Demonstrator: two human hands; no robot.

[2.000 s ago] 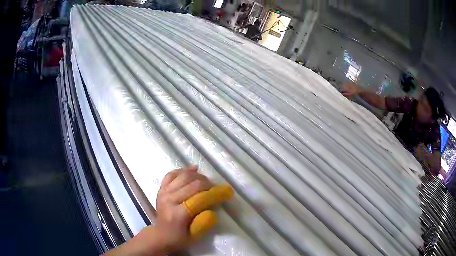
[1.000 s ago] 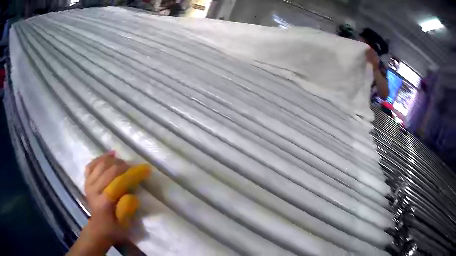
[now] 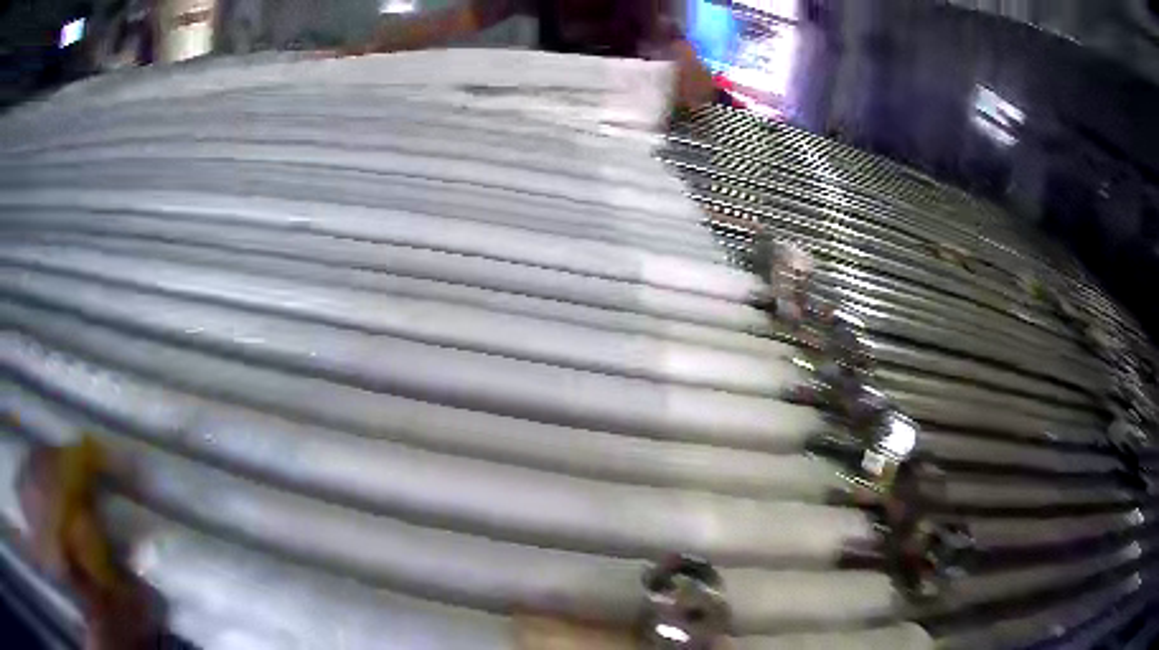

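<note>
A white cover sheet [image 3: 483,381] lies over long parallel tubes and shows their ridges. Bare metal tubes [image 3: 890,254] show to the right of its edge. My left hand [image 3: 83,533], blurred, rests at the sheet's near left part; yellow finger cots show on it, and its grip cannot be made out. My right hand is not in view. A silver clip [image 3: 686,603] sits on the sheet at the bottom, beside a tan piece [image 3: 559,632]. Several blurred clips [image 3: 890,438] stand in a row along the sheet's right edge.
Another person's hand [image 3: 690,79] is at the sheet's far right corner, with dark clothing behind it. A bright blue and white area [image 3: 750,45] shows beyond. More blurred metal parts [image 3: 1125,381] lie on the tubes at the far right.
The view has swung right, so my left hand now shows at the far left. The far part of the sheet, lifted one second ago, now lies lower. The near clip has come into view.
</note>
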